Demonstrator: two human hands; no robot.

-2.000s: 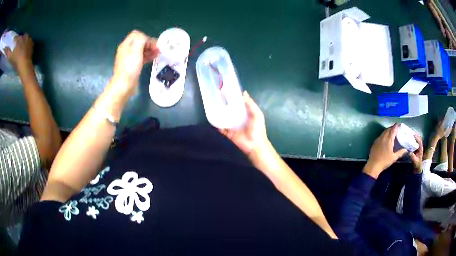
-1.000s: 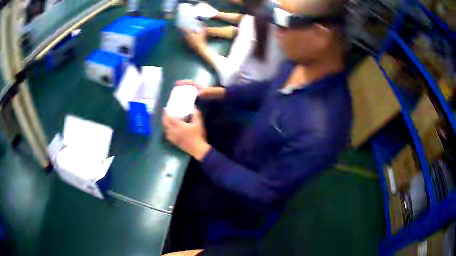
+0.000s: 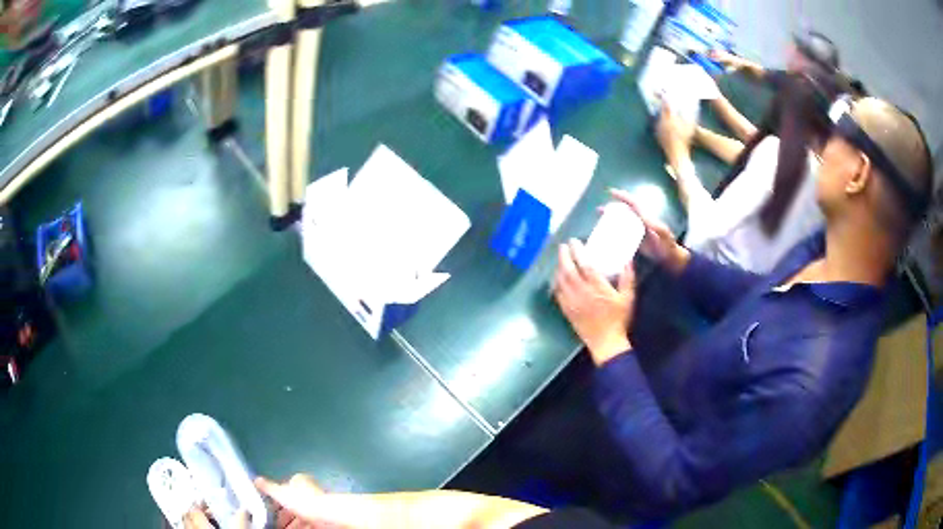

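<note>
At the bottom left, a frosted translucent oval housing (image 3: 219,465) is beside a white oval cover (image 3: 169,484). Their lower ends are cut off or covered by fingers. My right hand (image 3: 298,500) is at the housing's right side and holds it by the edge. My left hand (image 3: 196,520) shows only as fingertips at the bottom edge, over the lower part of the cover. Its grip is hidden. The fan and wires cannot be made out.
An open white carton (image 3: 388,238) stands beyond on the green bench (image 3: 238,356). Blue-white product boxes (image 3: 548,64) and an open blue carton (image 3: 524,227) are farther off. A neighbour in dark blue holds a white unit (image 3: 614,240). A blue bin (image 3: 64,248) and cream pipes (image 3: 293,124) are left.
The view has swung from the neighbour and shelves back towards the bench. My hands and both oval parts, out of view one second ago, show again at the bottom left.
</note>
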